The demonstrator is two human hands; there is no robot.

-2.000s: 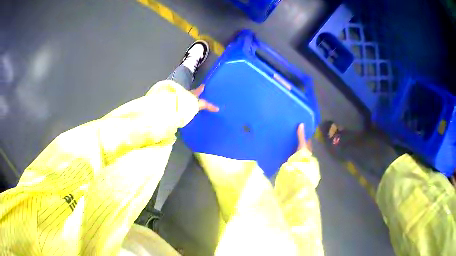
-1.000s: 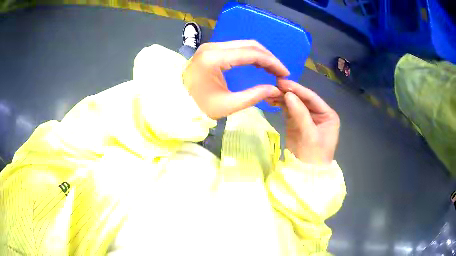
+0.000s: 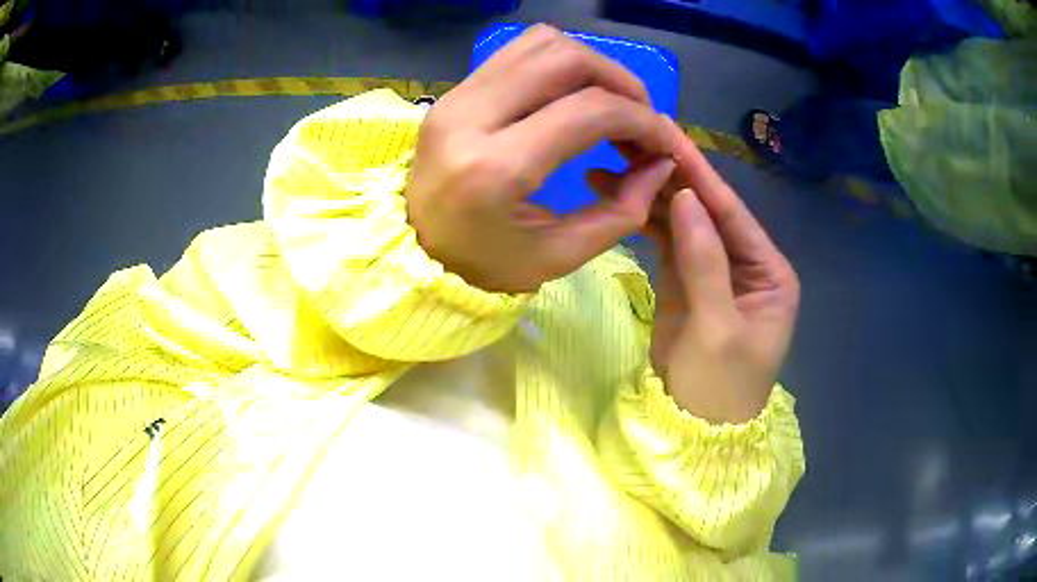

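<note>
My left hand [image 3: 517, 171] and my right hand [image 3: 728, 290] are bare, raised in front of my chest, with their fingertips meeting. A tiny speck may be between the fingertips; it is too small to make out. Both wrists are in the elastic cuffs of a yellow smock [image 3: 375, 273] with dark grid lines. Behind my hands is the blue stool [image 3: 656, 71], partly hidden by them; its flat top shows around and between my fingers. Neither hand is on the stool.
A yellow-black floor line [image 3: 262, 86] crosses the grey floor [image 3: 182, 154] beyond me. At the upper right are another person's yellowish sleeve [image 3: 967, 142] and part of a foot [image 3: 765, 129]. Dark blue objects line the top edge.
Two seconds ago both hands held the blue stool by its sides. They have let go and come together at the fingertips. The stool now shows higher in the view, behind them.
</note>
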